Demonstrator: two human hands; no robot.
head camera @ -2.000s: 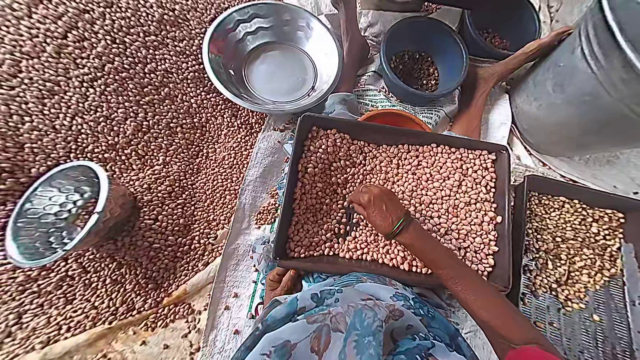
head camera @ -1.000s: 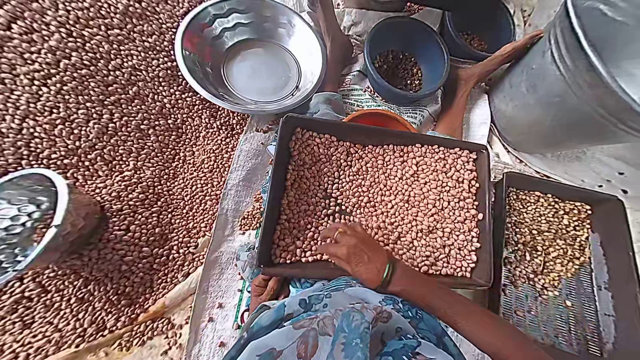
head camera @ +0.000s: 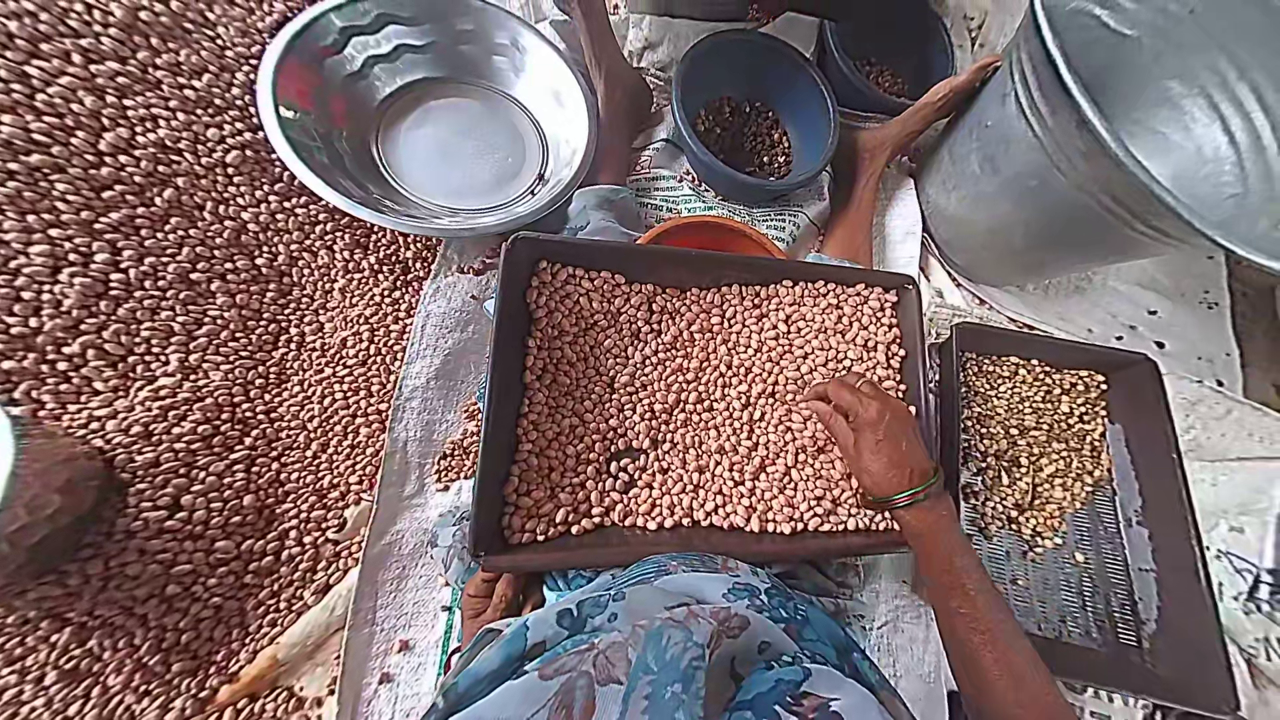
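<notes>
My right hand [head camera: 875, 435], with green bangles at the wrist, is over the right part of a dark rectangular tray [head camera: 700, 545]. Its fingers are bent close together at the surface of the pinkish shelled peanuts [head camera: 690, 390]; whether they pinch anything is not clear. A small dark spot shows among the peanuts at the lower left of the tray. My left hand [head camera: 495, 597] is just below the tray's lower left corner, its fingers partly hidden by the tray and by the blue floral cloth [head camera: 680, 640], so its grip cannot be made out.
A large peanut heap [head camera: 200, 330] spreads at left, with a steel basin [head camera: 460, 140] above. Blue bowls [head camera: 755, 115] and an orange container [head camera: 715, 235] stand beyond the tray, near another person's foot [head camera: 920, 110]. At right are a metal drum [head camera: 1060, 160] and a slotted tray [head camera: 1190, 560] with paler pieces.
My right hand has moved from the lower left part of the peanuts to the right side of the tray. My left hand remains by the tray's lower left corner. The view has shifted somewhat.
</notes>
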